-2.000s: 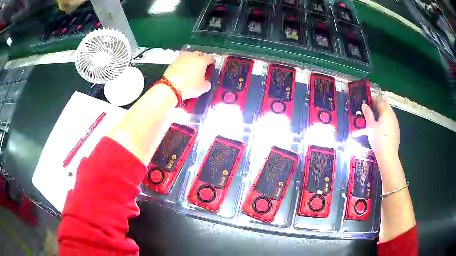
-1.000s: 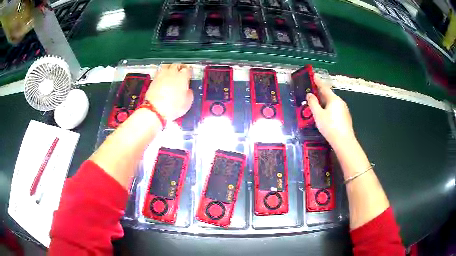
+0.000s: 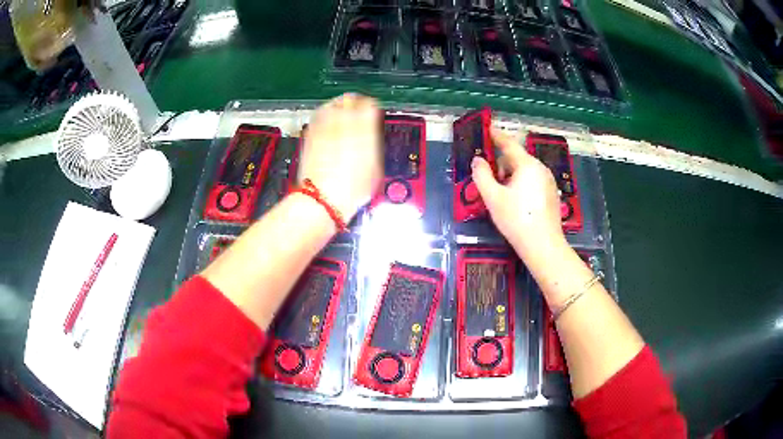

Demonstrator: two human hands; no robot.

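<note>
Red phones with dark batteries lie back side up in two rows of a clear blister tray point(image 3: 343, 396). My right hand point(image 3: 524, 193) holds one red phone point(image 3: 470, 167) by its right edge, tilted up, in the back row. My left hand point(image 3: 343, 154) is blurred over the back row, covering most of another phone, left of a lying phone point(image 3: 400, 163); its fingertips are hidden, so its grip cannot be told. A phone point(image 3: 244, 173) lies at the back left. Front-row phones point(image 3: 401, 330) lie partly under my forearms.
A white desk fan point(image 3: 100, 140) stands at the left. White paper point(image 3: 51, 300) with a red pen point(image 3: 91, 283) lies left of the tray. Another tray of dark units point(image 3: 489, 60) lies on the green belt point(image 3: 257, 73) beyond the pale edge strip.
My right hand has moved left from the rightmost back-row phone, which now lies in its pocket, to the one beside it. My left hand has moved along the back row and is blurred.
</note>
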